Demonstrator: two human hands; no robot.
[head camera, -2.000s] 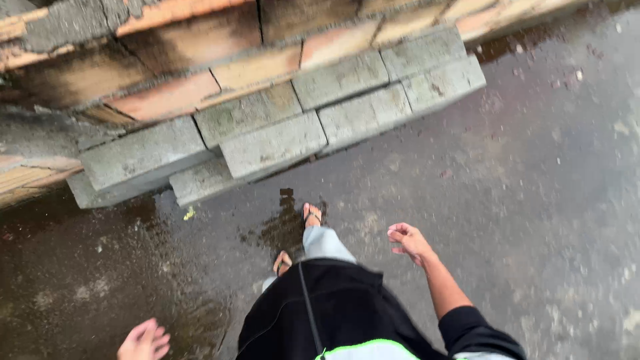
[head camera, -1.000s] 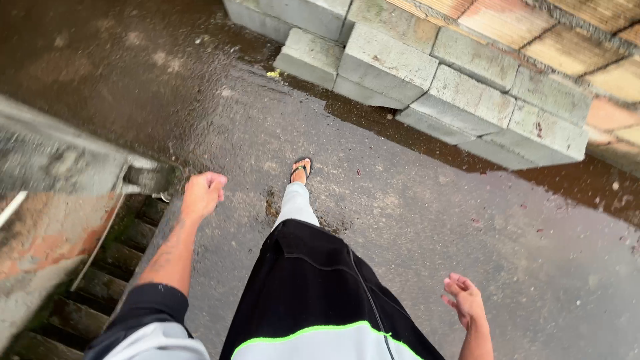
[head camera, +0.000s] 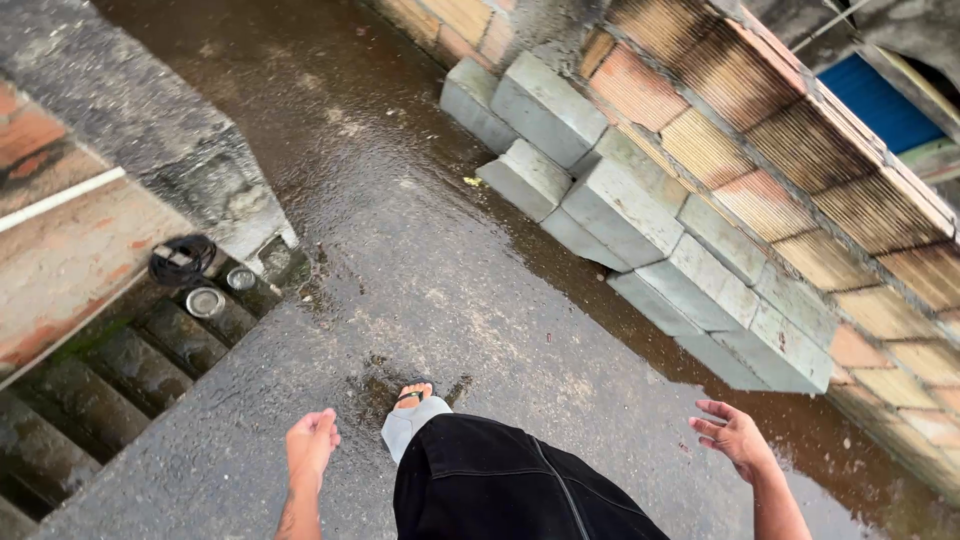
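Note:
My left hand (head camera: 312, 444) hangs over the wet concrete ground at the lower left, its fingers curled in with nothing visible in them. At the lower right my right hand (head camera: 729, 436) is held out above the ground, empty, with its fingers apart and slightly bent. Neither hand touches anything. Grey concrete blocks (head camera: 637, 206) lie stacked along a wall of hollow clay bricks (head camera: 757, 150); the right hand is the nearer one to them. Between the hands are a black jacket (head camera: 495, 480) and one foot in a flip-flop (head camera: 414, 395).
Concrete steps (head camera: 142, 367) go down at the left, beside a wall with a white pipe (head camera: 60, 199). Two metal bowls (head camera: 205, 302) and a coiled black hose or cable (head camera: 180, 259) rest near the top steps. Brown water (head camera: 660, 360) pools along the block stack.
The view has turned, bringing the steps, bowls and coil fully into sight at the left. My left hand, low at the edge two seconds ago, was raised one second ago and is now lower again.

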